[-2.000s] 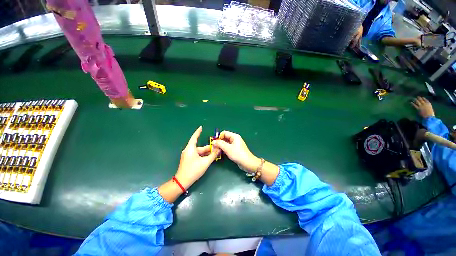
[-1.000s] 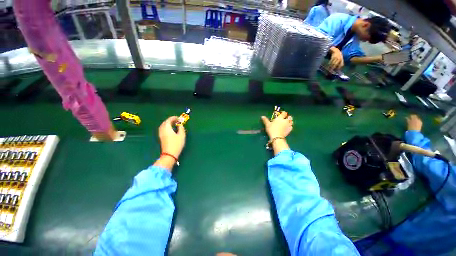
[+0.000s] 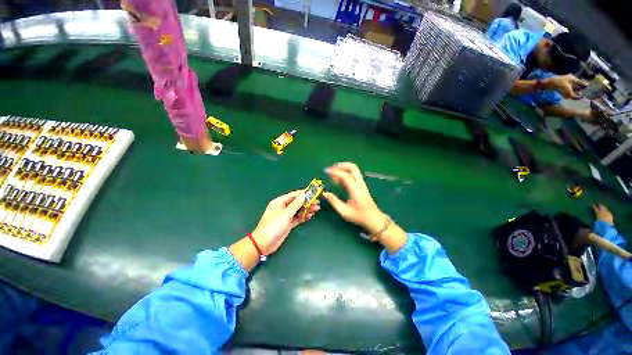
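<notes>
My left hand (image 3: 281,220) holds a yellow unit (image 3: 313,195) upright and tilted in its fingertips, above the green surface (image 3: 208,208). The unit shows a dark and silvery face inside a yellow edge. My right hand (image 3: 355,195) is just right of the unit, with fingers apart and slightly blurred; I see nothing in it. One yellow unit with a white patch (image 3: 283,142) lies beyond my hands, its end piece pointing right. Another yellow unit (image 3: 219,125) lies beside the pink post.
A white tray (image 3: 82,201) of yellow-and-dark units is at left. The pink-wrapped post (image 3: 173,76) stands near it. A black boxy device (image 3: 537,249) is at right. Clear trays (image 3: 457,66) are stacked on the far ledge. People in blue smocks work at right.
The yellow unit from my left hand now lies on the surface. The unit my right hand reached at has left its spot, and my left hand now holds one. Both hands have drawn back together.
</notes>
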